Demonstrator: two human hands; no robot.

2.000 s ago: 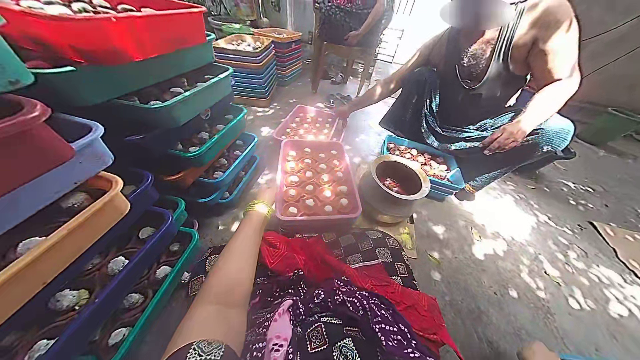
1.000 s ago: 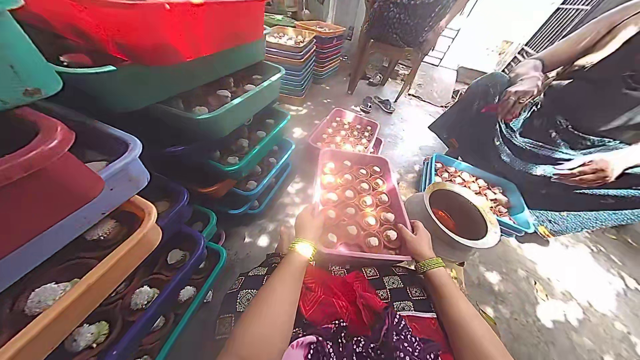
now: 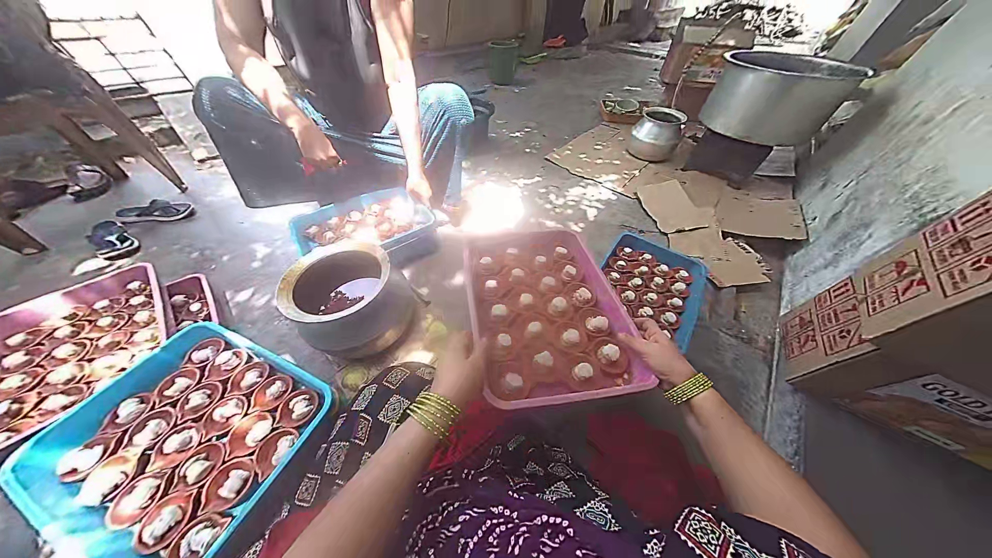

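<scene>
A pink plastic tray (image 3: 496,391) of small brown clay cups with whitish contents is held up between my two hands. My left hand (image 3: 463,368) grips its left side near the front corner, my right hand (image 3: 659,353) its right side. Beyond it, partly covered, a blue tray (image 3: 692,298) of similar cups rests on the floor. A metal pot (image 3: 349,333) with dark liquid and bits stands to the left. A larger blue tray (image 3: 306,372) of filled cups is at the lower left, beside another pink tray (image 3: 159,298).
Across from me a person (image 3: 333,93) crouches, one hand at a blue tray (image 3: 411,242) of cups. A large metal vat (image 3: 763,97), a small metal pot (image 3: 657,136) and flattened cardboard (image 3: 740,213) lie back right. Cardboard boxes (image 3: 891,310) stand by the right wall; sandals (image 3: 155,211) are left.
The view has swung to the right. Two seconds ago my right hand was not at the pink tray; since one second ago both hands hold it, and it is now nearer the blue tray on the right.
</scene>
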